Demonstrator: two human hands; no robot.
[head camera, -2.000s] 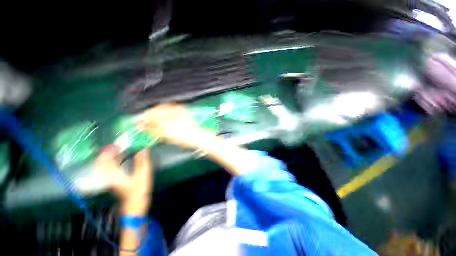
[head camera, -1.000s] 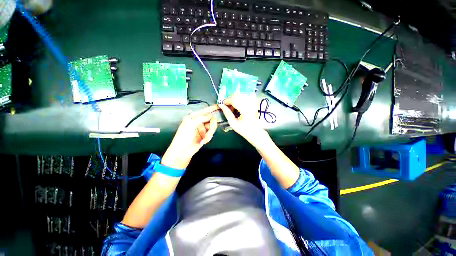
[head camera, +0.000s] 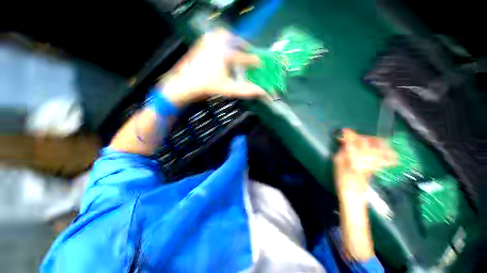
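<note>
The picture is strongly blurred and tilted. My left hand (head camera: 213, 69), with a blue wrist band, is at the upper middle. Its thumb and fingers are at the near side of a green circuit board (head camera: 271, 72) and appear to grip it. Another green board (head camera: 300, 49) lies just beyond. My right hand (head camera: 366, 152) is over the bench's front part, fingers bent, with a small dark spot at its fingertips; blur hides whether it holds anything. A green board (head camera: 406, 154) is partly behind it, and another board (head camera: 440, 200) lies farther right.
The green bench (head camera: 342, 58) runs diagonally from upper middle to lower right. The dark keyboard (head camera: 427, 101) lies behind the boards. A dark tray with upright rows (head camera: 205, 122) is below the bench, under my left forearm. Blurred pale and brown objects stand at far left.
The view has swung left and tilted. My hands, together at a middle board before, are now far apart. My left hand has moved to the left part of the bench and appears to have taken a board.
</note>
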